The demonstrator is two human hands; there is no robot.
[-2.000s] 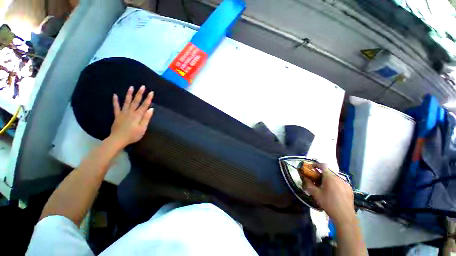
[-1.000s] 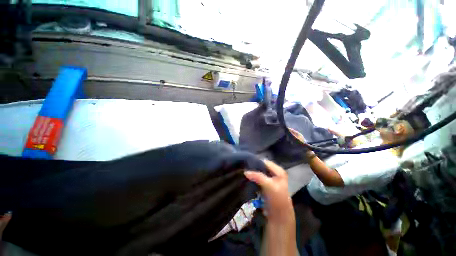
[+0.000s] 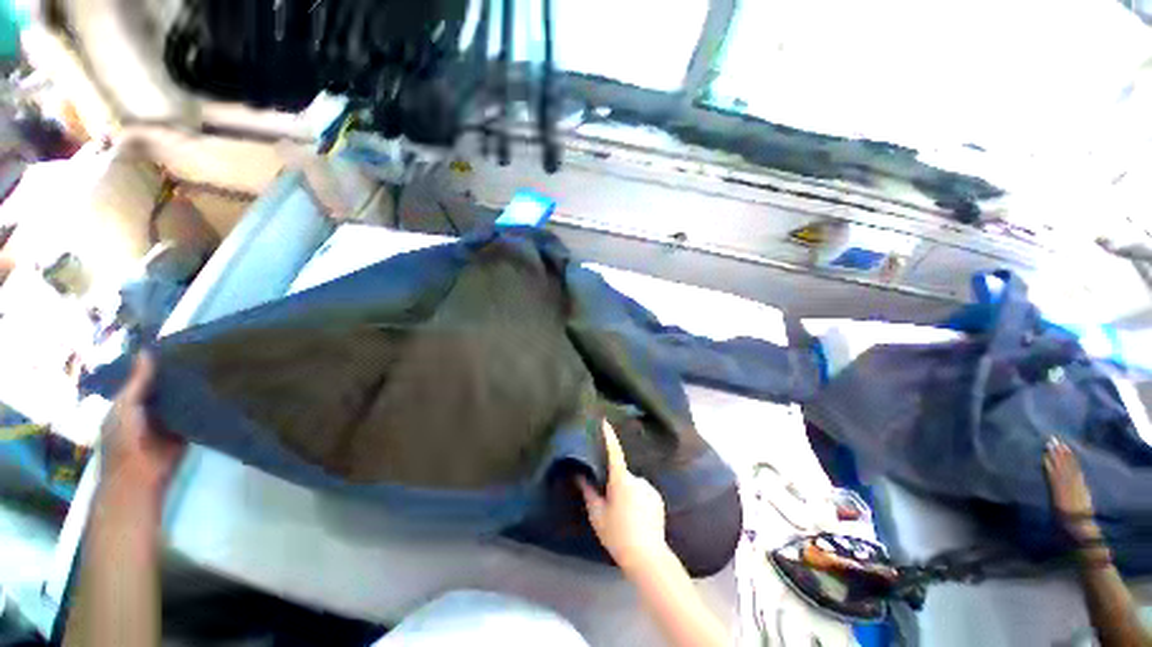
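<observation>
A dark blue-grey garment, likely a jacket [image 3: 474,367], is spread open with its brown-olive lining facing up. One sleeve [image 3: 745,367] stretches to the right behind it. My left hand [image 3: 142,436] grips the garment's far left edge. My right hand [image 3: 622,506] holds its near edge right of centre, by a folded part. The rounded dark end of the pressing buck [image 3: 708,525] shows under the right side. The steam iron [image 3: 840,571] is parked on pale cloth [image 3: 764,594] at the right, and no hand holds it.
The white ironing table [image 3: 745,430] lies under the work, with part of the blue swing arm [image 3: 527,209] behind. At right, another person's hand [image 3: 1069,480] rests on a dark garment [image 3: 973,411]. Dark items hang at top left [image 3: 316,51]. A cluttered shelf is at left.
The garment has been lifted and spread with its lining up. My left hand now grips its left edge. The iron, in my right hand two seconds ago, is parked at right. The view has swung back left.
</observation>
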